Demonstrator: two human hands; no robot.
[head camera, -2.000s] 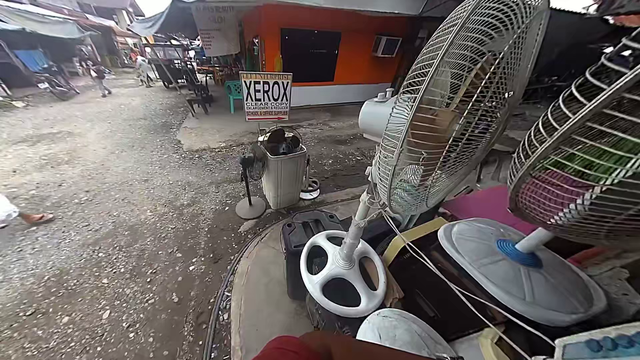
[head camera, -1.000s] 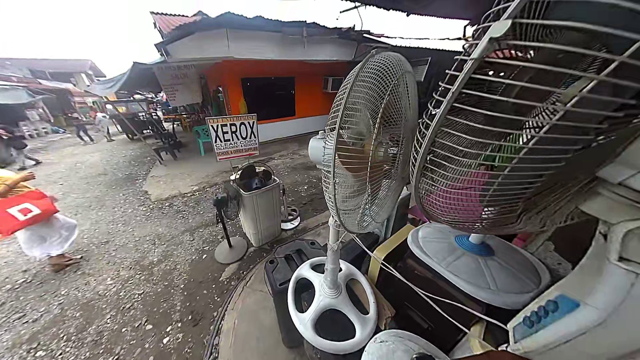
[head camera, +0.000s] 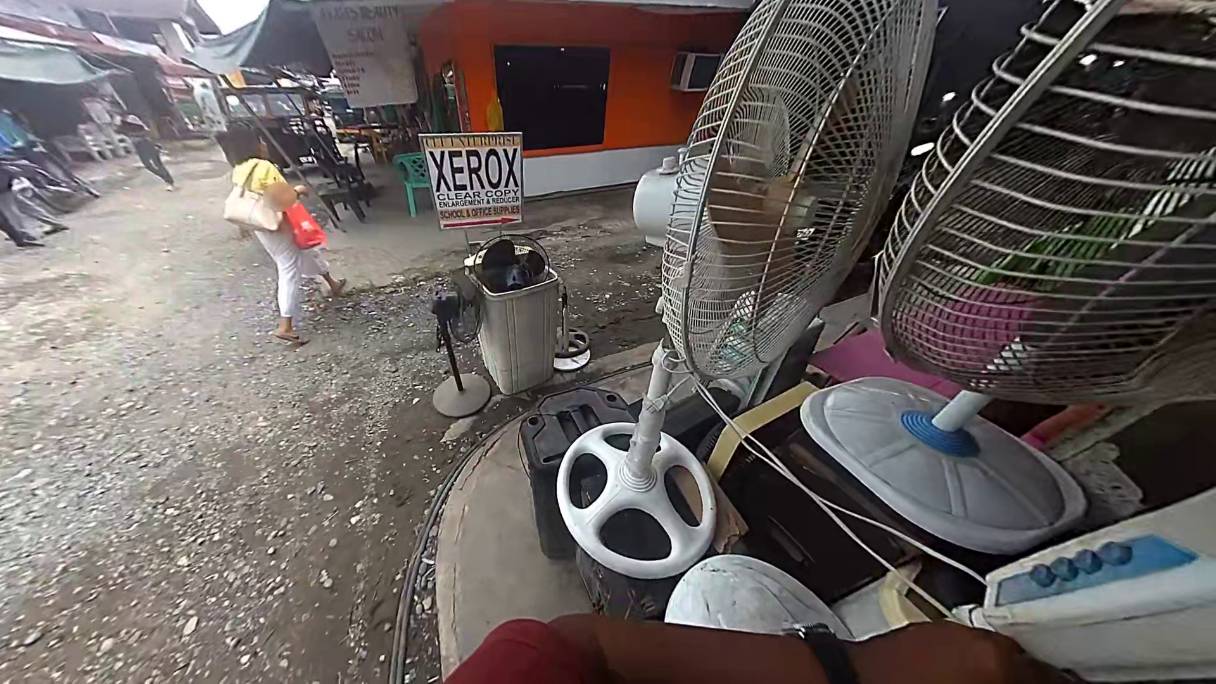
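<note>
A forearm with a red sleeve (head camera: 527, 654) and a dark wrist strap (head camera: 825, 652) crosses the bottom of the head view, pointing right. The hand at its end is mostly cut off by the lower edge, so its side and grip are unclear. Just above the arm are a round white base (head camera: 746, 594) and a white wheel-shaped fan base (head camera: 636, 560), whose pole carries a caged stand fan (head camera: 788, 180). A second caged fan (head camera: 1045, 218) leans in at the right, over a grey base (head camera: 940, 465). A white panel with blue knobs (head camera: 1092, 570) lies at lower right.
White cords (head camera: 807, 489) run among the stacked fans. A curved concrete ledge (head camera: 494, 570) borders the gravel road (head camera: 237, 494). Beyond stand a small black fan (head camera: 461, 394), a grey bin (head camera: 521, 332) and a signboard (head camera: 475, 180). A person in yellow (head camera: 256, 180) walks on the road.
The person with the red bag has moved farther up the road, away from me. The forearm, out of view one second ago, now spans the bottom. The view has swung back downward.
</note>
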